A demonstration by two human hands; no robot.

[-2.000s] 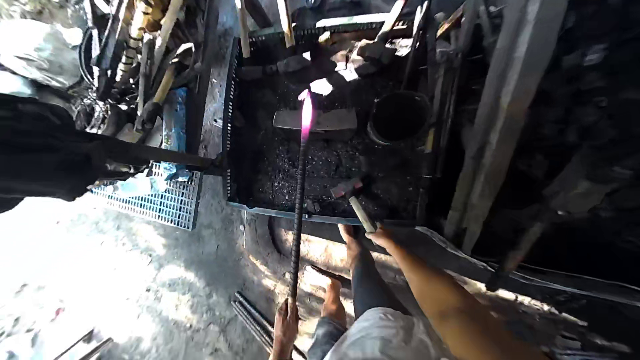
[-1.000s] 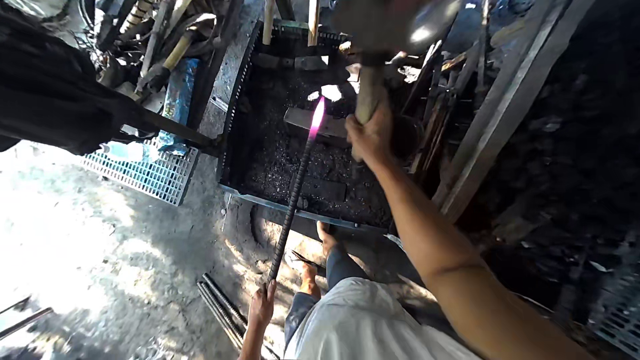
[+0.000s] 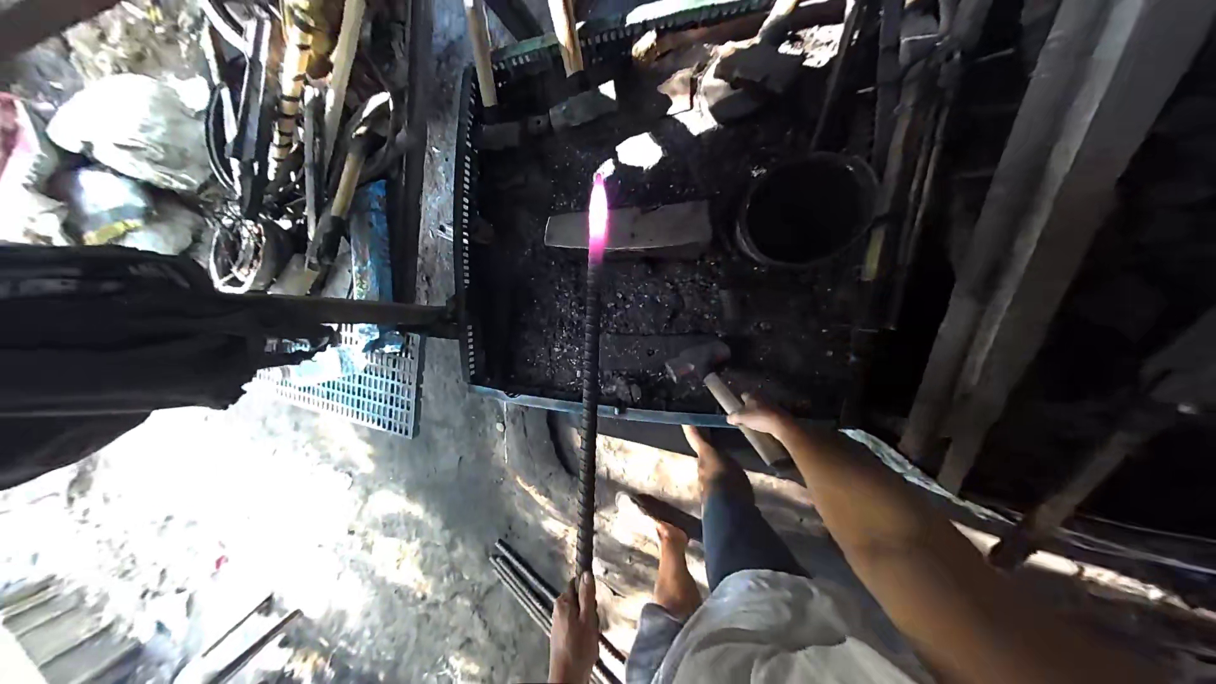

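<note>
A ribbed steel rebar (image 3: 589, 408) runs upward from my left hand (image 3: 575, 627), which is closed around its lower end. The bar's far tip glows pink-white and appears over a flat metal block (image 3: 632, 226), though whether they touch I cannot tell. My right hand (image 3: 760, 418) grips the wooden handle of a hammer (image 3: 698, 361), near the front rim of the dark tray. The hammer's head is low over the black, gritty bed, to the right of the bar.
A round dark container (image 3: 807, 209) sits in the crate-like tray (image 3: 532, 404). Long beams (image 3: 1045, 218) lean at right. Handled tools (image 3: 332, 180) crowd the upper left, above a blue plastic grid (image 3: 380, 389). More rebars (image 3: 532, 589) lie on the ground beside my feet.
A second ago the hammer was raised over the upper part of the tray; my right hand has brought it down to the front rim. My left hand still holds the glowing bar.
</note>
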